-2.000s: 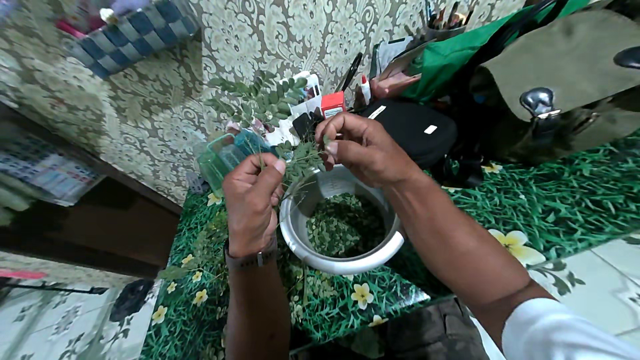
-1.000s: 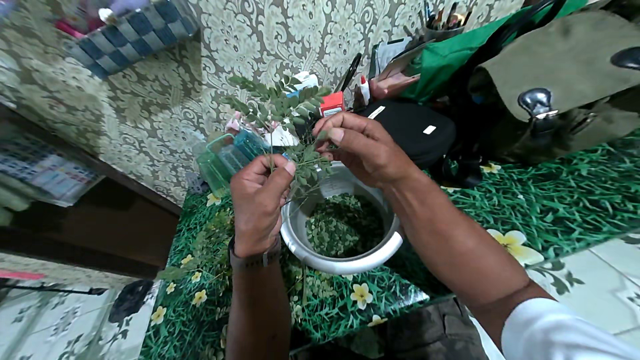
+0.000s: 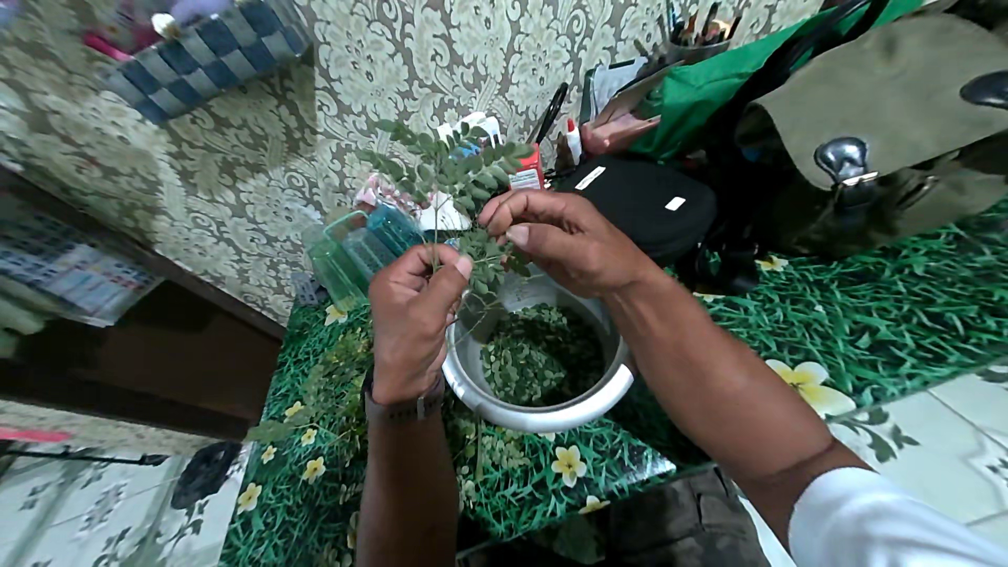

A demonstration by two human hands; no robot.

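Observation:
My left hand (image 3: 417, 315), with a dark wristband, pinches the stem of a leafy green sprig (image 3: 453, 169) between thumb and forefinger. The sprig stands up above the hand, and some leaflets spread toward the right. My right hand (image 3: 563, 240) has its thumb and fingertips closed at those leaflets; whether they grip a leaf stalk is hard to make out. Below both hands sits a round metal pot (image 3: 543, 413), partly filled with small loose green leaves (image 3: 535, 358). More leafy stems (image 3: 335, 386) lie on the table cover to the left of the pot.
Green clear plastic containers (image 3: 342, 260) stand behind my left hand. A black case (image 3: 638, 201), a red box (image 3: 528, 169) and a glue bottle (image 3: 573, 142) are beyond my right hand. An olive bag (image 3: 890, 118) stands at the right on the grass-print table cover (image 3: 866, 315).
The sprig in my left hand has shifted its angle over the pot, and its leafy top stands more upright than one second ago. Both hands have stayed close together above the pot.

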